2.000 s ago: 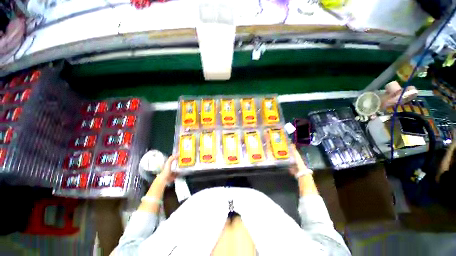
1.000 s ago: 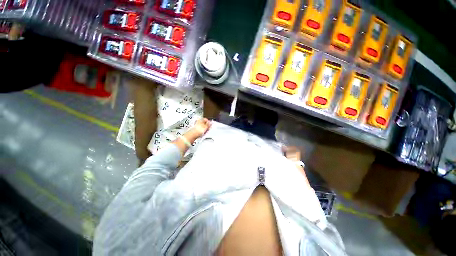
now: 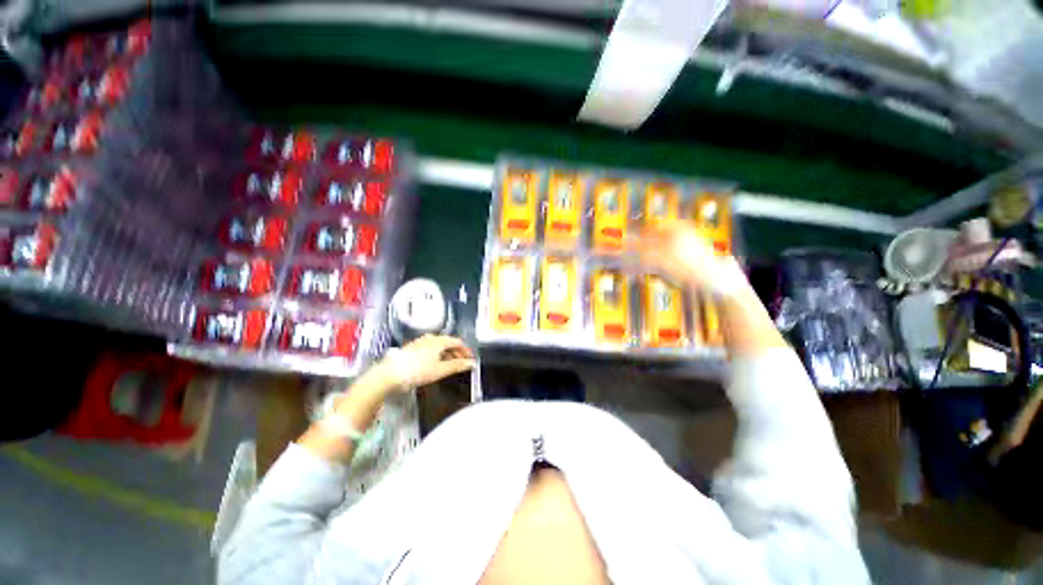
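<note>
A clear blister tray (image 3: 486, 334) holds two rows of yellow devices (image 3: 511, 291) on the bench in front of me. My right hand (image 3: 675, 249) is blurred above the tray's right half and covers parts of several devices; whether it holds anything cannot be told. My left hand (image 3: 432, 360) is at the bench edge, just below the white label roll (image 3: 419, 306). Its fingers are curled, with the fingertips at a narrow white strip (image 3: 476, 379) by the tray's lower left corner. Whether they grip the strip is unclear.
Trays of red devices (image 3: 332, 282) stand at left, with a taller stack (image 3: 137, 246) beyond. A dark-filled clear tray (image 3: 841, 326) and a small fan (image 3: 917, 255) are at right. A white post (image 3: 635, 80) hangs over the green surface. A red stool (image 3: 132, 397) is below left.
The view has swung back up from the floor. My left hand has gone from my clothing to the strip at the bench edge. My right hand has risen over the tray.
</note>
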